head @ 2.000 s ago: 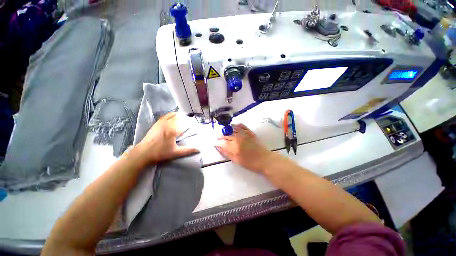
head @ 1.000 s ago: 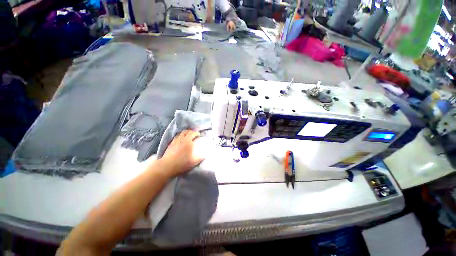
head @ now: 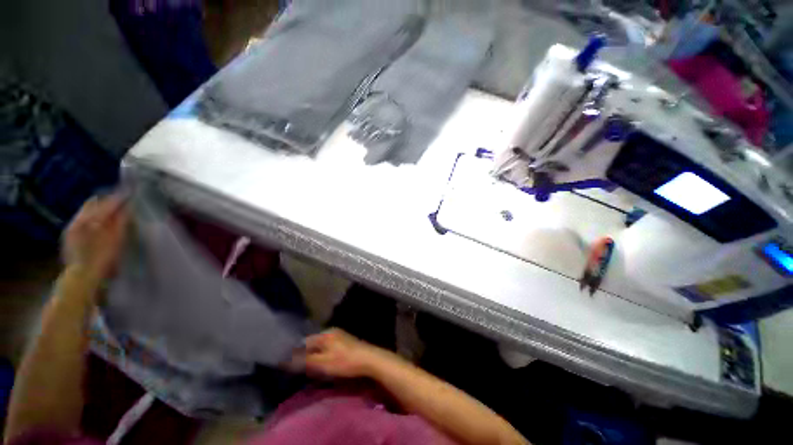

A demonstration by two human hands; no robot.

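A grey fabric panel (head: 187, 300) hangs stretched between my two hands, below and in front of the table's left front edge. It is blurred. My left hand (head: 94, 230) grips its upper left end beside the table corner. My right hand (head: 335, 355) holds its right end close to my body. The sewing machine (head: 556, 130) stands at the right, with no fabric under its needle. The snips (head: 597, 264) with orange and blue handles lie on the machine bed.
A large stack of grey panels (head: 300, 74) and a narrower stack (head: 435, 87) with a frayed end lie on the table's far left part. The table's front edge (head: 374, 276) runs diagonally between my hands and the machine. A small recess (head: 736, 358) sits at the right end.
The grey panel has left the machine bed and is now off the table at the lower left, held by both hands. My right hand is back in view. The camera has turned left and down.
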